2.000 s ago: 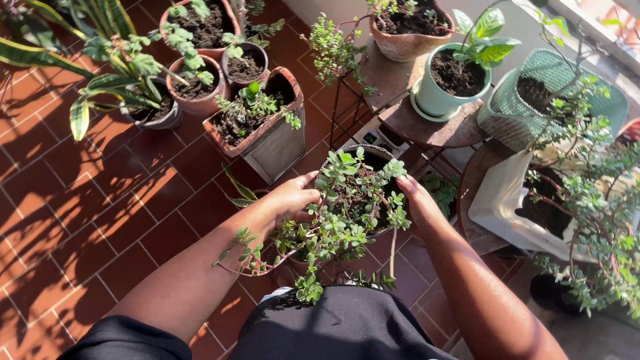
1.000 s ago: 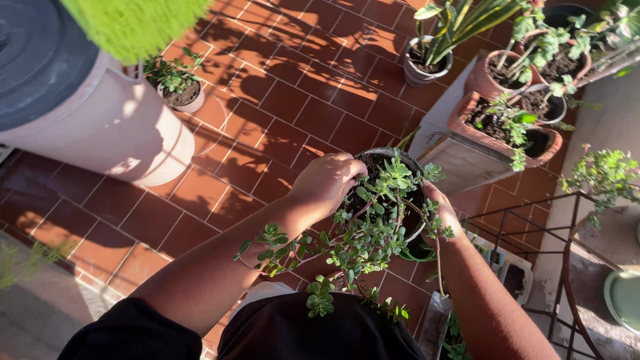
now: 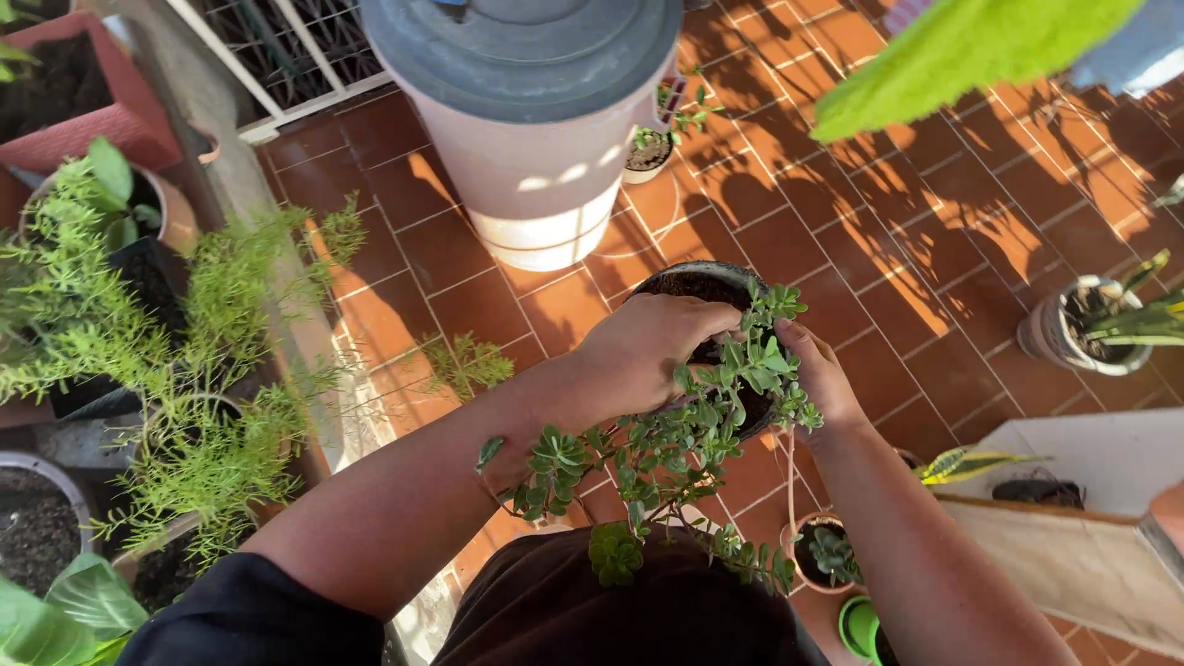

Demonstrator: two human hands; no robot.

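A dark round pot with a trailing succulent plant is held in front of my body, above the tiled floor. My left hand grips the pot's near left side, its thumb and fingertips over the rim and soil. On the right side of the pot, my right hand holds the rim, its fingers partly behind the leaves. Long stems hang from the pot toward my dark shirt and across my left forearm. The pot's underside is hidden.
A large pale bin with a grey lid stands ahead. Feathery green plants and pots line a ledge at left. At right are a small pot and a white stand; a bright green fuzzy thing hangs above.
The view has swung far to the left, from the potted plants and round stands to the bin and the ledge. Both hands stay on the succulent's pot.
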